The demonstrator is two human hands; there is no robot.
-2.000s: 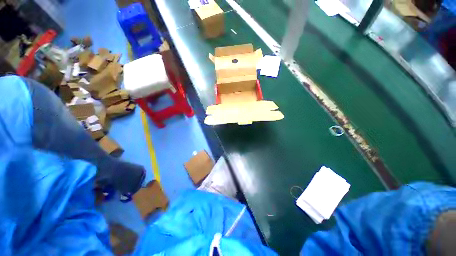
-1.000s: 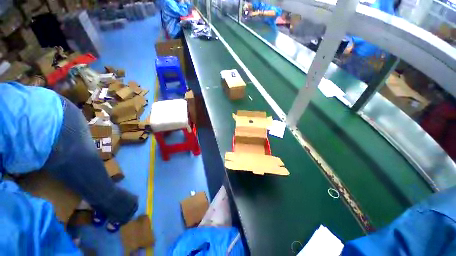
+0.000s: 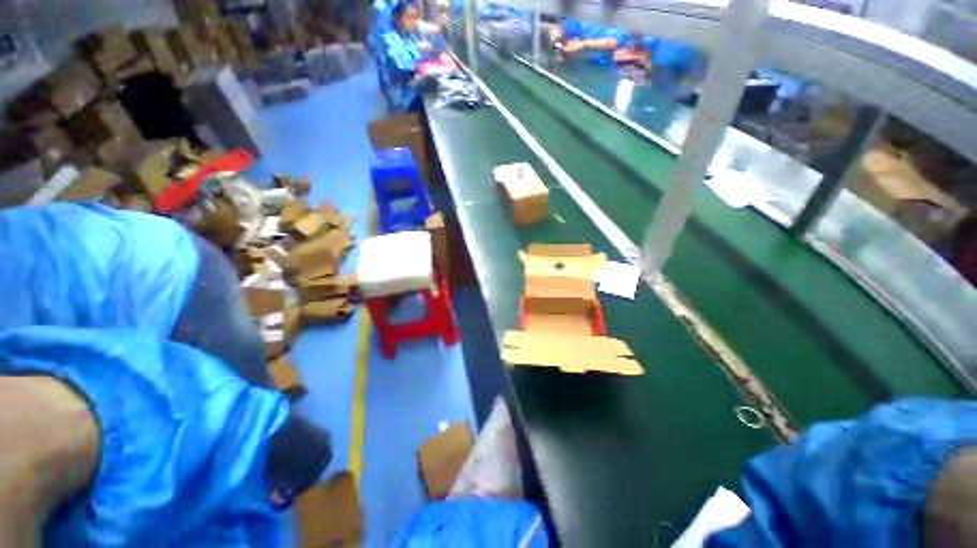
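An open brown carton with red sides (image 3: 562, 313) stands on the green line surface, its flaps spread. A small white sheet (image 3: 618, 279) lies beside it at the back right. A stack of white leaflets (image 3: 716, 518) shows at the bottom edge, partly hidden by my right sleeve. Bare skin of my left arm shows beyond the blue cuff at the left edge, and a bit of my right arm at the right edge. Both hands are out of the picture.
A closed carton with a white top (image 3: 522, 194) stands farther up the line. A pale ring (image 3: 749, 415) lies by the worn metal strip (image 3: 707, 340). A grey upright (image 3: 707, 139) rises there. Stools (image 3: 396, 265) and scattered cardboard (image 3: 311, 262) are left; people in blue sit farther off.
The view has tilted up, showing more of the far line and people. The leaflet stack has slid mostly out at the bottom. Bare skin of my left arm has come into view. The open carton stays put.
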